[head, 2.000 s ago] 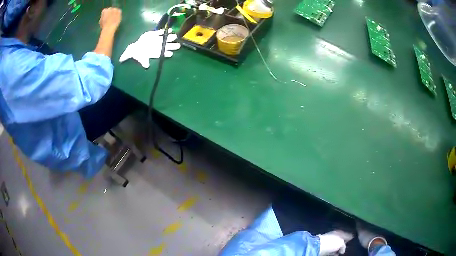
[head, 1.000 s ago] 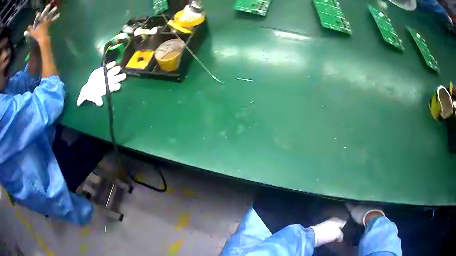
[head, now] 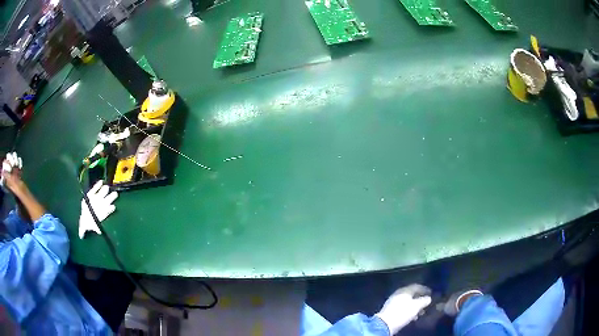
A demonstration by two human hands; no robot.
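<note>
My left hand [head: 406, 307], in a white glove, is below the bench edge at the bottom, fingers bent. My right hand [head: 453, 303] is just right of it, near my lap, gloved, dim and partly hidden by its blue sleeve. No held object can be made out in either. Above them is the green bench top [head: 315, 197]. Solder wire [head: 187, 156] runs from the left tray onto it, and a short silvery piece [head: 233, 158] lies beside the wire's end.
Left, a black tray [head: 141, 185] holds a yellow sponge [head: 125, 170] and a tub [head: 149, 161]. A spare glove [head: 98, 209] and cable lie beside it. Green boards [head: 240, 41] lie at the back. Another tub [head: 525, 75] and tray stand right. A person in blue [head: 33, 282] is at left.
The view has swung right, so the left tray and glove sit further left and the right tray shows. My hands stay below the bench edge, close together.
</note>
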